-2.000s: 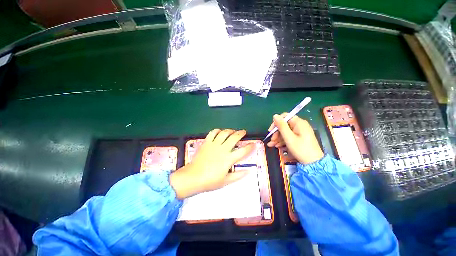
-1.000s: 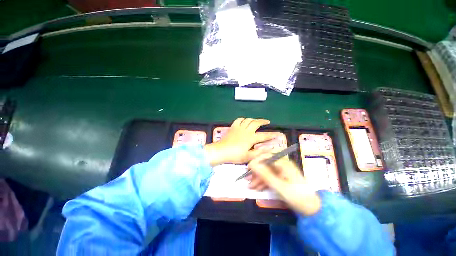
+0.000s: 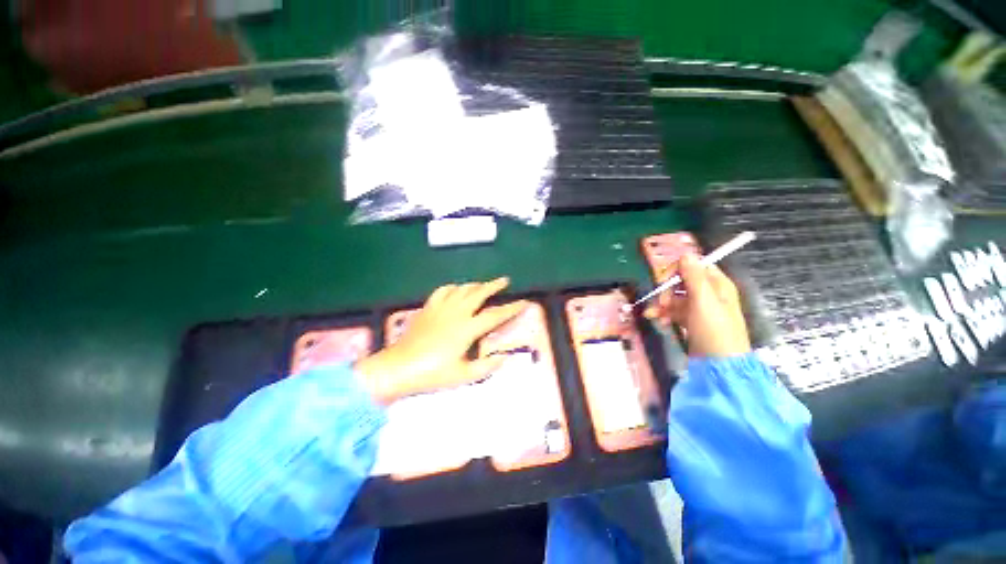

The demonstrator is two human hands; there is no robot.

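A black housing tray (image 3: 248, 358) holds several orange-red phone housings side by side. My left hand (image 3: 436, 350) lies fingers spread over the middle housings, with a white sticker sheet (image 3: 425, 424) under it; I cannot tell whether it grips the sheet. My right hand (image 3: 704, 314) holds pale tweezers (image 3: 706, 262) like a pen. Their tip is at the upper right corner of the rightmost housing in the tray (image 3: 610, 375). Any small piece at the tip is too small to tell. Another housing (image 3: 665, 251) lies outside the tray, partly hidden behind my right hand.
A grey blister tray (image 3: 811, 275) is at the right, with small white strips (image 3: 954, 314) beyond it. Behind the housings are a small white block (image 3: 462, 230), a plastic bag of white sheets (image 3: 441, 143) and a black gridded tray (image 3: 612, 121). Bagged items (image 3: 894, 121) lie far right.
My right hand with the tweezers has moved from the white sheet to the rightmost housing in the tray. My left hand remains over the middle housings. The camera view has shifted.
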